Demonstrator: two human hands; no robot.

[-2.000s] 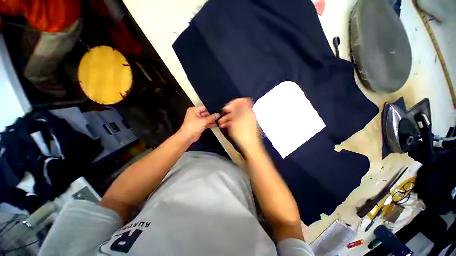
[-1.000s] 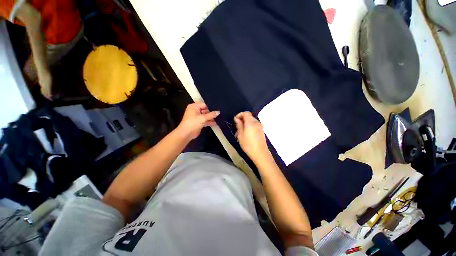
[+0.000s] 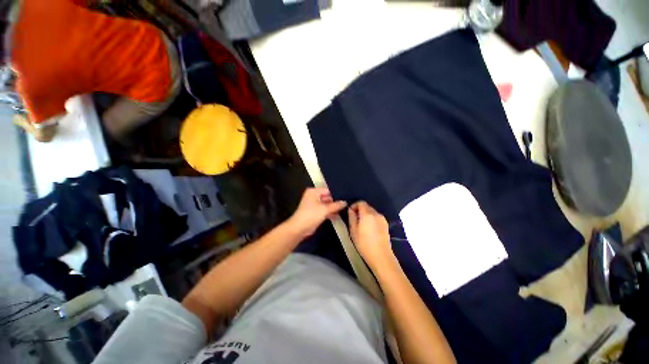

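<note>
A dark navy jacket front panel [image 3: 427,121] lies flat before me, its left edge along the table's near edge. A white pocket piece [image 3: 453,238] with rounded top corners lies on it, right of my hands. My left hand [image 3: 317,211] pinches the panel's edge between thumb and fingers. My right hand [image 3: 370,231] is just right of it, fingertips pinched close to my left fingertips over the cloth. A faint pale basting thread [image 3: 400,239] shows beside my right hand. Any needle is too small to see.
A grey oval pad [image 3: 589,148] and a partly cut-off iron [image 3: 603,263] are at the right. A dark-handled tool [image 3: 526,144] and pink chalk [image 3: 504,91] lie beyond the panel. Left are a yellow stool [image 3: 213,139], dark garments [image 3: 71,227] and a person in orange [image 3: 92,53].
The view has shifted, so the scene sits lower and further right. My right hand has moved back close to my left, which still holds the edge. The person in orange shows more fully, bent over.
</note>
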